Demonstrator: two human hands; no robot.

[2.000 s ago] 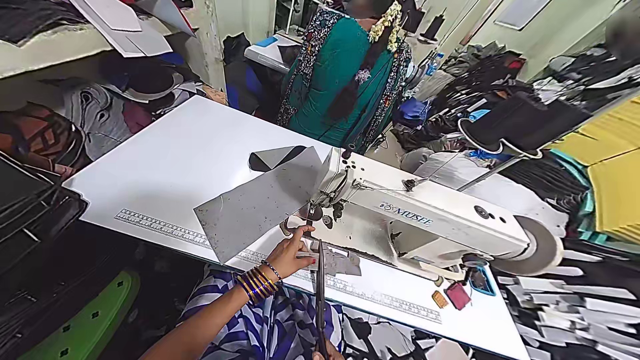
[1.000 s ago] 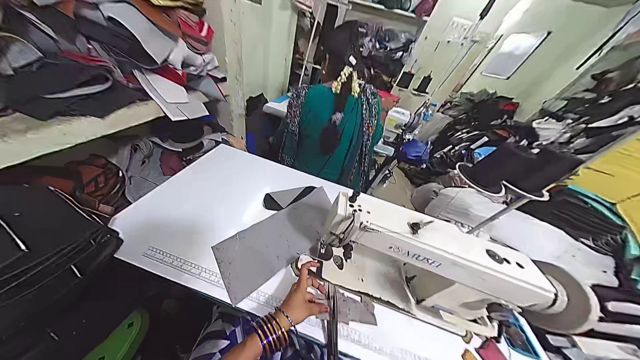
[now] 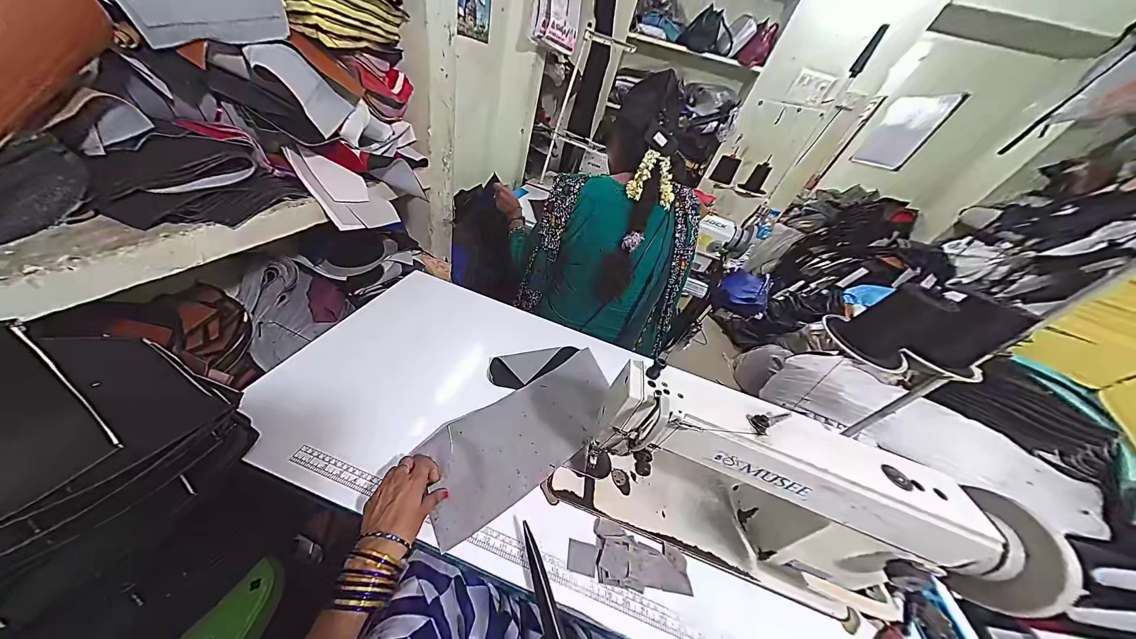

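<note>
My left hand (image 3: pixel 404 497), with bangles on the wrist, pinches the near left edge of a large grey sheet (image 3: pixel 515 444). The sheet reaches up to the needle end of a white sewing machine (image 3: pixel 754 479). Beyond it lies a black and grey piece (image 3: pixel 531 366). Dark scissors or shears (image 3: pixel 540 577) point upward from the bottom edge; their handles are out of view, and so is my right hand. Small grey scraps (image 3: pixel 630 559) lie beside the machine bed. A printed ruler scale (image 3: pixel 333 468) runs along the near edge of the white table (image 3: pixel 373 355).
A person in green (image 3: pixel 612 257) sits beyond the table, facing away. Black bags or panels (image 3: pixel 106 426) are stacked at left, below a shelf (image 3: pixel 160 257) heaped with material. Thread cones (image 3: pixel 941 328) stand behind the machine; piles of dark pieces (image 3: pixel 816 275) lie at back right.
My left hand has moved left from near the needle area to the sheet's near left edge. The view has turned upward and to the left.
</note>
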